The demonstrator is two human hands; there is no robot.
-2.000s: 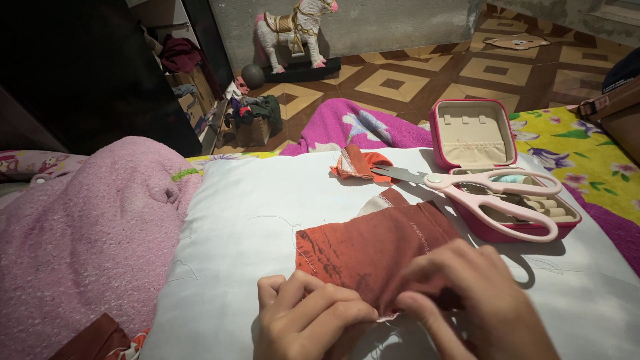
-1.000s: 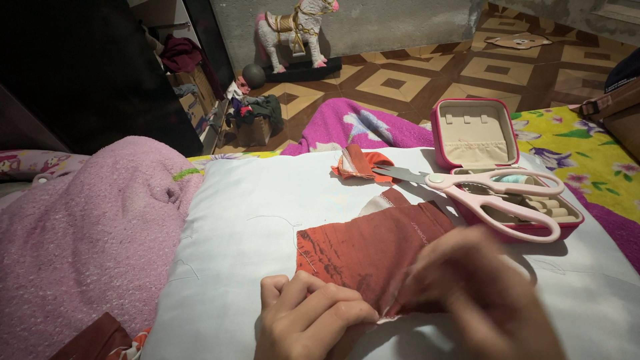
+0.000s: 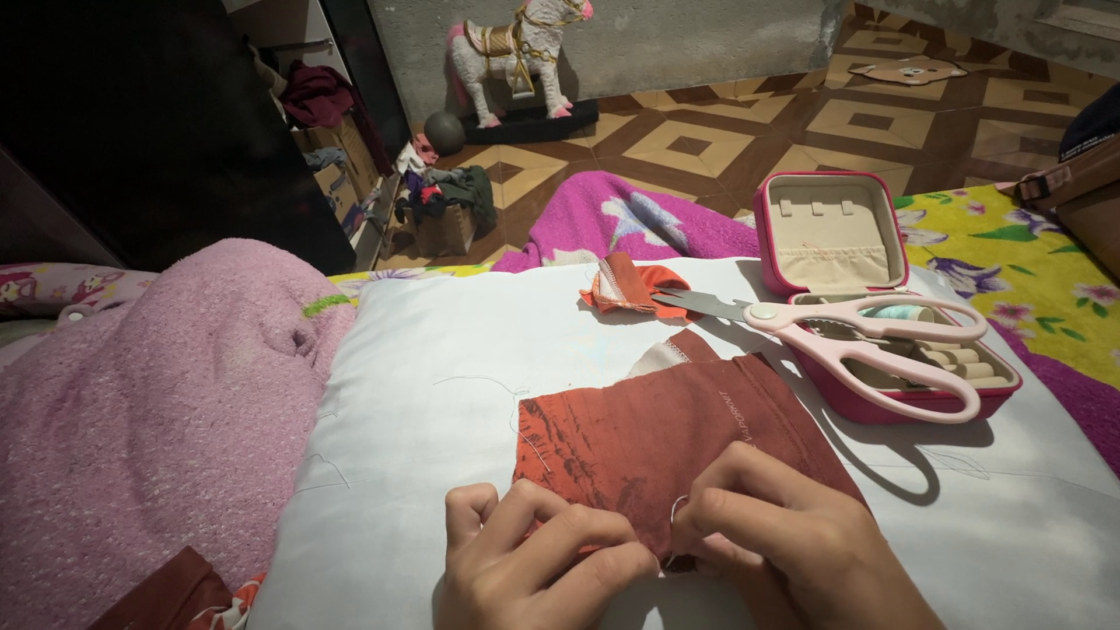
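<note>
A rust-red piece of fabric with a printed pattern and some lettering lies on a white pillow. Its near edge is pinched by my left hand. My right hand is at the same edge, fingertips together, with a small loop of white thread beside them; whether they hold a needle is hidden. Beyond the fabric, pink-handled scissors rest partly on an open pink sewing case, blades on a crumpled orange fabric scrap. A spool of light green thread sits in the case.
A pink fleece blanket is heaped on the left, with a dark red cloth near its lower edge. Loose threads lie on the pillow. A yellow floral cloth and a brown bag are at the right.
My right hand, blurred and raised a little off the fabric edge one second ago, is back at that edge near my left fingertips. My left hand has stayed in place.
</note>
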